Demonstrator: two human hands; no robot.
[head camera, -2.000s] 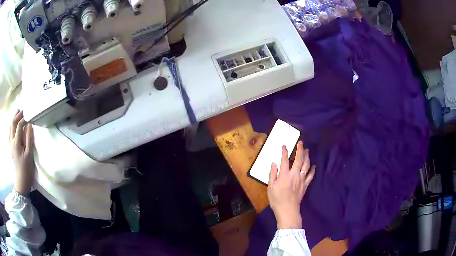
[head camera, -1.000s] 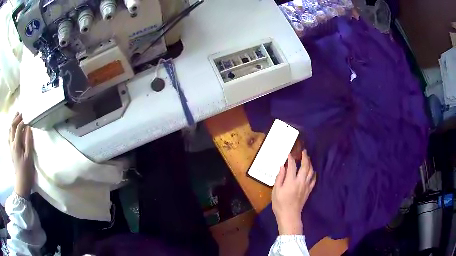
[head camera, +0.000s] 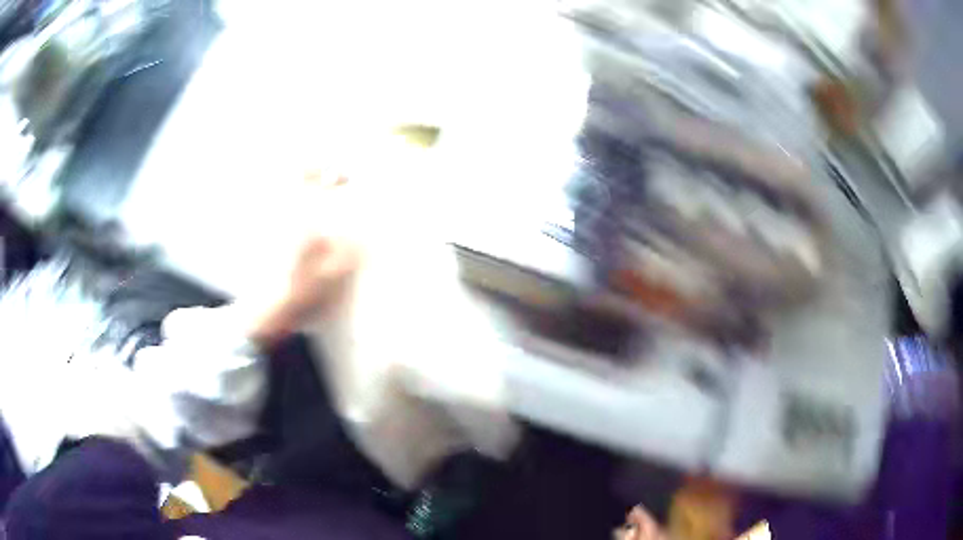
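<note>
The view is strongly blurred and overexposed. Cream fabric (head camera: 407, 380) hangs over the machine's front edge at the middle, its upper part lost in white glare. My left hand (head camera: 315, 276) is a blurred shape at the fabric's left side; its fingers and grip cannot be made out. The overlock machine (head camera: 697, 232) is smeared, right of the fabric. A small piece of my right hand (head camera: 639, 524) shows at the bottom edge, mostly cut off. The phone cannot be made out.
The white machine table (head camera: 602, 411) runs across the right, with the blurred accessory tray (head camera: 818, 422) near its end. Purple cloth (head camera: 919, 454) lies at the far right. A piece of wood (head camera: 702, 512) shows at the bottom. White striped cloth (head camera: 63, 359) is at the left.
The view has swung left, so the machine and my left hand appear further right. My right hand and the purple cloth have mostly left the picture. The phone is no longer recognizable.
</note>
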